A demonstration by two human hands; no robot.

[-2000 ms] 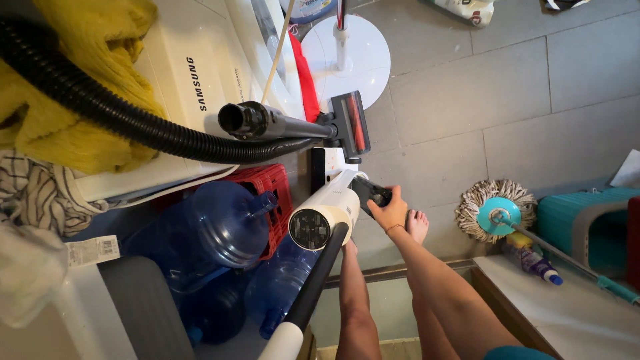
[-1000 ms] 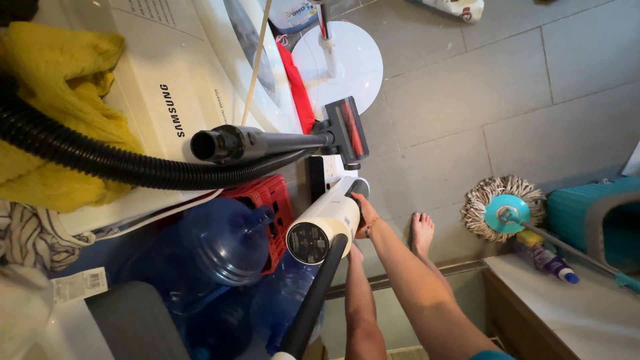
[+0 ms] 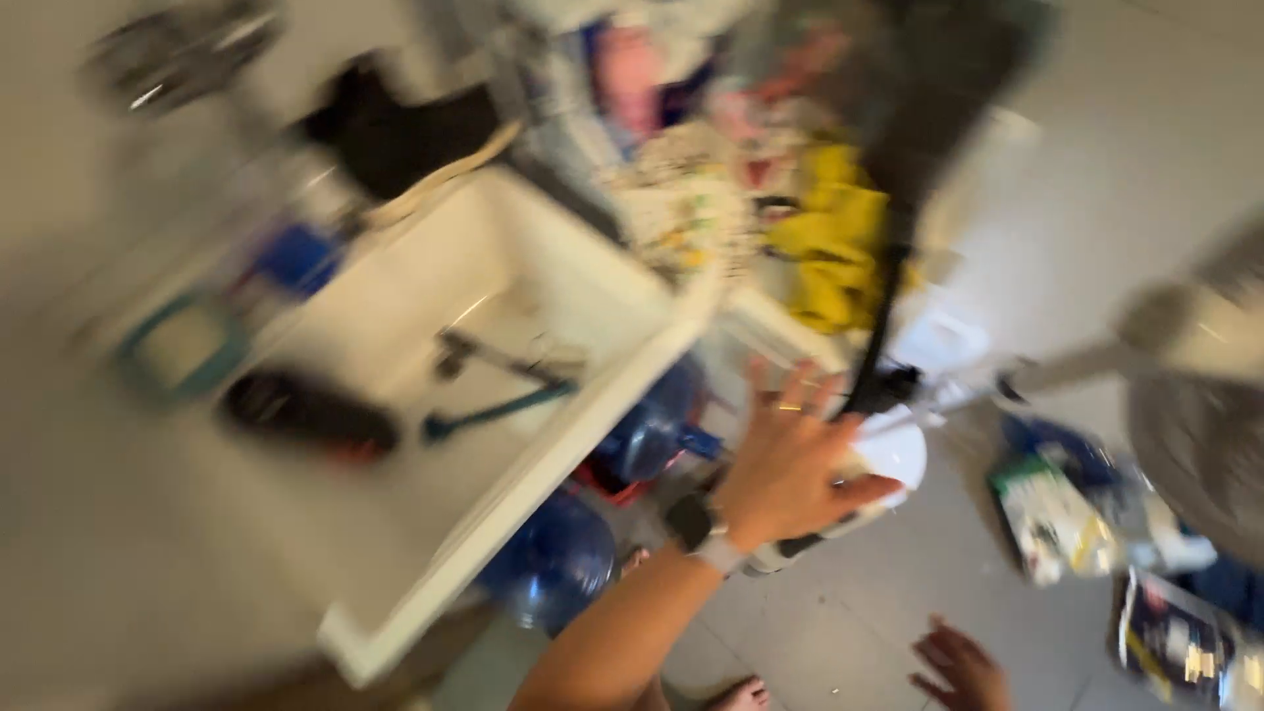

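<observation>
The view is strongly blurred. My left hand (image 3: 795,469), with a ring and a wristwatch, is spread at the centre, palm down and thumb to the right. It holds nothing that I can see. Partly hidden below its wrist is a white and black object (image 3: 785,555), perhaps the stick vacuum cleaner. The dark flexible hose (image 3: 881,321) runs down close to the fingertips. A white round base (image 3: 897,449) lies beyond the thumb. Lower right, my right hand (image 3: 958,667) has its fingers apart and appears to hold nothing.
A white sink (image 3: 513,494) at left holds a teal-handled item (image 3: 499,410); a dark oblong object (image 3: 306,410) lies at its left. Blue water jugs (image 3: 548,558) and a red crate (image 3: 617,486) stand beneath. A yellow cloth (image 3: 829,237) is above; packages (image 3: 1052,518) lie on the floor at right.
The hand on the vacuum cleaner's handle has let go. My left hand, not seen earlier, is spread at the centre. The view has swung widely, bringing in the sink.
</observation>
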